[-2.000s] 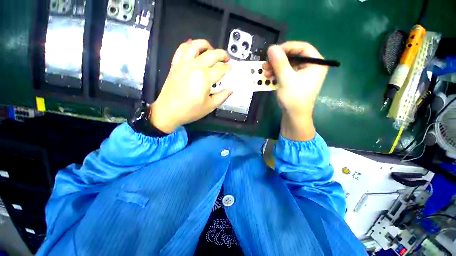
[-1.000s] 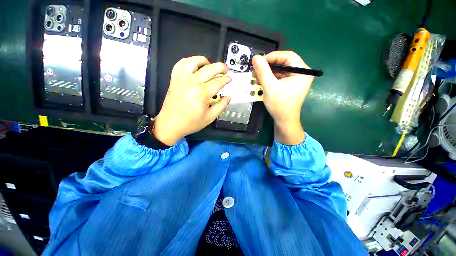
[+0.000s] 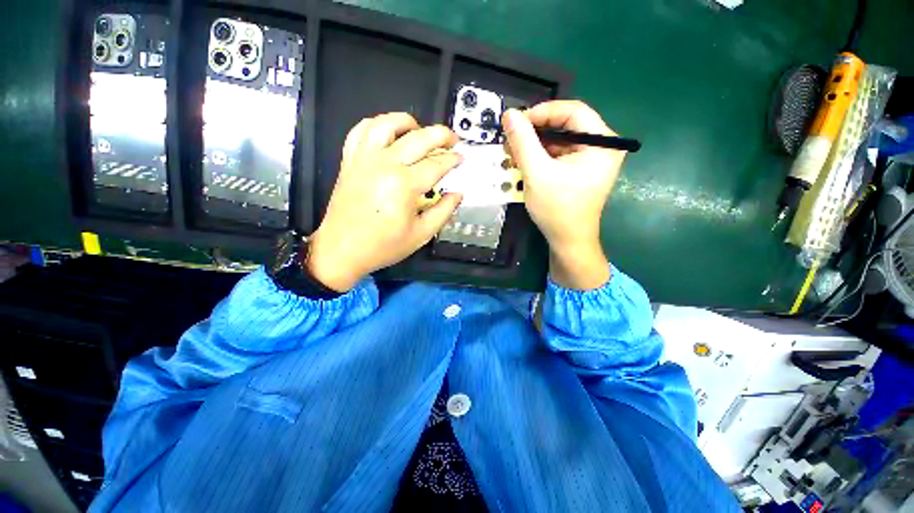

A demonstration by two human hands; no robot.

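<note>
A black four-slot tray (image 3: 309,130) holds phone back housings in its first, second and fourth slots; the third slot is empty. My left hand (image 3: 386,190) holds a pale strip with black dots (image 3: 476,178) across the fourth-slot housing (image 3: 475,228). My right hand (image 3: 571,170) grips a thin black pen-like tool (image 3: 591,140) like a pencil. The tool's tip end is at the housing's pale camera block (image 3: 476,112), beside the lower right lens ring. Whether the tip holds a dot is too small to tell.
Two housings (image 3: 249,130) with shiny lower panels lie in the tray's left slots. On the green mat (image 3: 692,110) at right are an orange screwdriver-like tool (image 3: 830,110), a bagged pale bundle (image 3: 837,170) and a dark mesh object (image 3: 797,100). A small fan (image 3: 897,255) and machine parts stand at far right.
The tray appears lower in view than two seconds ago. My right hand and the black tool have moved from the strip's right end to the camera block. Little differs from one second ago.
</note>
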